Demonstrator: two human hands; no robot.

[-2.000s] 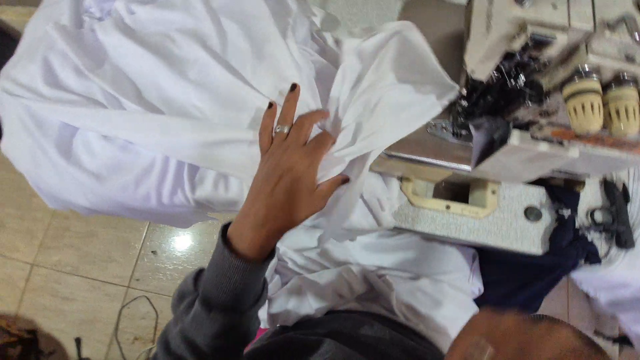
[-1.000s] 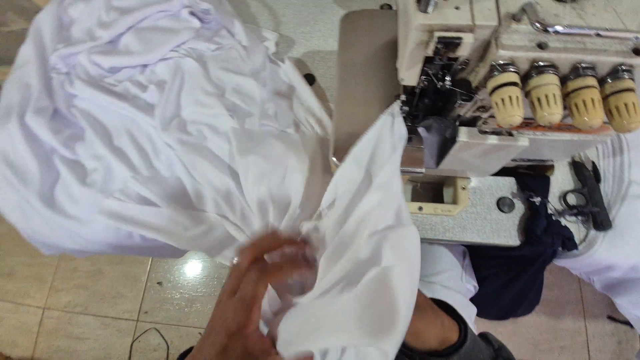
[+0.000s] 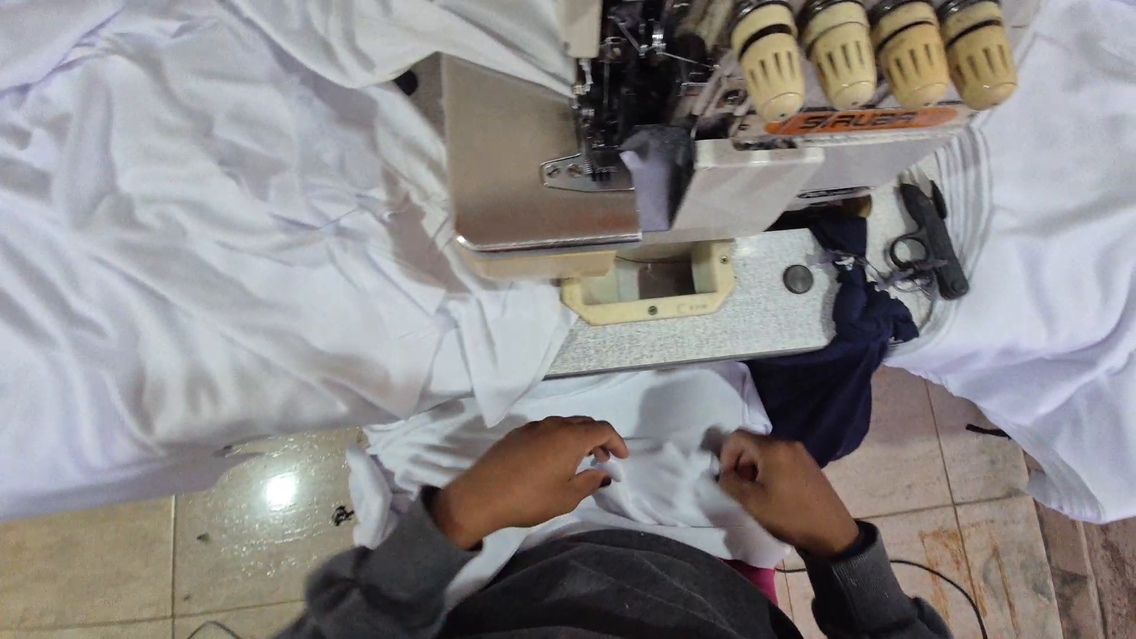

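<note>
White fabric (image 3: pixel 657 426) lies across the lap, below the edge of the sewing table. Over its left part is my left hand (image 3: pixel 541 470), its fingers curled toward the thumb; whether they pinch the cloth I cannot tell. My right hand (image 3: pixel 781 488) is at the fabric's right side with bent fingers, and blur hides whether it grips any of it. Above both hands stands a Siruba overlock sewing machine (image 3: pixel 541 169) with cream tension knobs (image 3: pixel 843 67). A large heap of white fabric (image 3: pixel 222 248) spreads to its left, one corner hanging over the table edge.
Dark navy cloth (image 3: pixel 825 382) hangs off the speckled table (image 3: pixel 763 311). Black-handled scissors or thread snips (image 3: pixel 932 240) lie at the right. More white fabric (image 3: pixel 1056 266) drapes beyond them. Tiled floor (image 3: pixel 98 568) shows below, with a thin black cable (image 3: pixel 950 581) at the right.
The white cloth that rose in front of the machine a second ago is no longer raised there. Both hands are now above the lap, the right one in fuller view. The view has shifted.
</note>
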